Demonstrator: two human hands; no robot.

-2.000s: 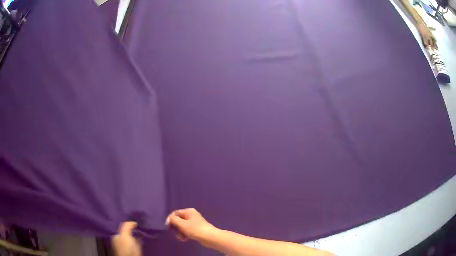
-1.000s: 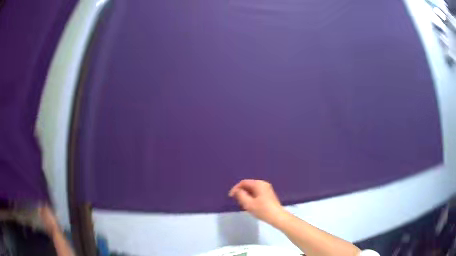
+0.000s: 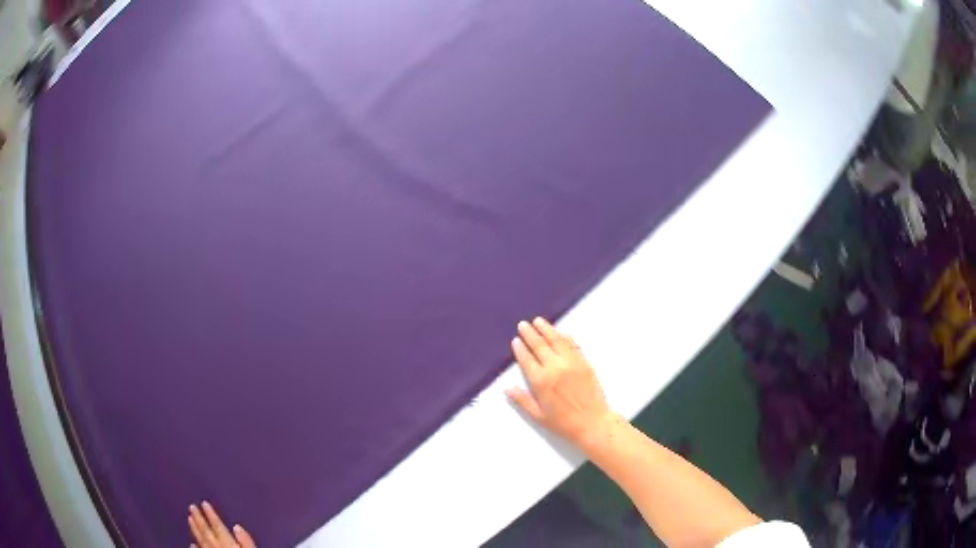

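Observation:
Plain purple fabric (image 3: 321, 268) lies spread over the white table (image 3: 685, 246), with a few long creases in its upper half. Its near edge runs slantwise from bottom left to upper right. My right hand (image 3: 562, 380) lies flat at that edge, fingertips on the fabric's border and palm over the white table, holding nothing. My left hand (image 3: 217, 530) is at the bottom edge of the picture, partly cut off, its fingers resting on the fabric.
A thin dark rail (image 3: 66, 417) runs along the fabric's left side, with more purple cloth (image 3: 19, 471) beyond it. Mixed scraps (image 3: 878, 375), one of them yellow, lie on the green floor (image 3: 701, 428) at the right, past the table edge.
The view has turned toward the right end of the fabric. The left hand has let go of the cloth on the left and rests on the spread fabric. The right hand has opened flat at the edge.

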